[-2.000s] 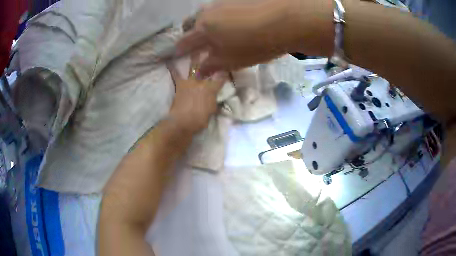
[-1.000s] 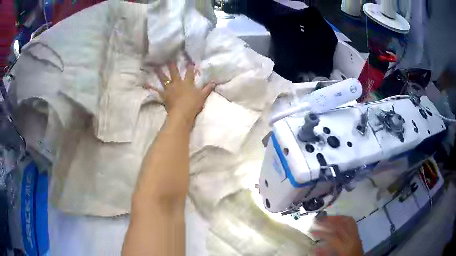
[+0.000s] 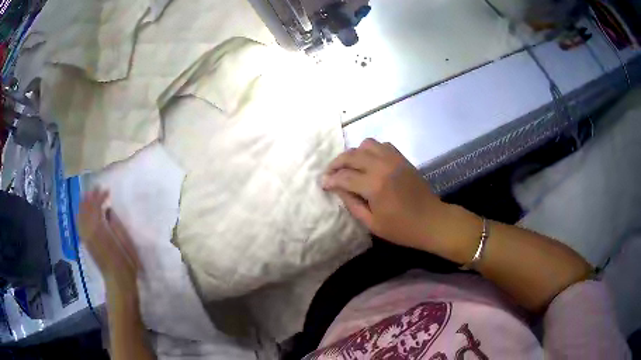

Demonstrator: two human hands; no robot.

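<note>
A cream quilted panel (image 3: 260, 204) lies on the white table in front of me and hangs over its front edge. Its upper part runs to the brightly lit needle area (image 3: 309, 42). My right hand (image 3: 372, 186) rests on the panel's right edge, fingers bent; the fingertips touch the cloth, but a pinch cannot be made out. My left hand (image 3: 105, 228) is blurred, at the left over smooth white cloth (image 3: 144, 186), with nothing visible in it. More cream cloth (image 3: 91, 119) lies to the upper left.
A ruler strip (image 3: 485, 151) runs along the table's front edge, with cords (image 3: 557, 98) across it at the right. A blurred dark object (image 3: 562, 21) lies at the far right corner. Pale cloth (image 3: 576, 190) is at the right, beyond the table. A blue strip (image 3: 69, 218) is at the left.
The view has swung down toward my lap. My left hand has left the cream pile and moved to the left. My right hand has come from the machine to the panel's right edge.
</note>
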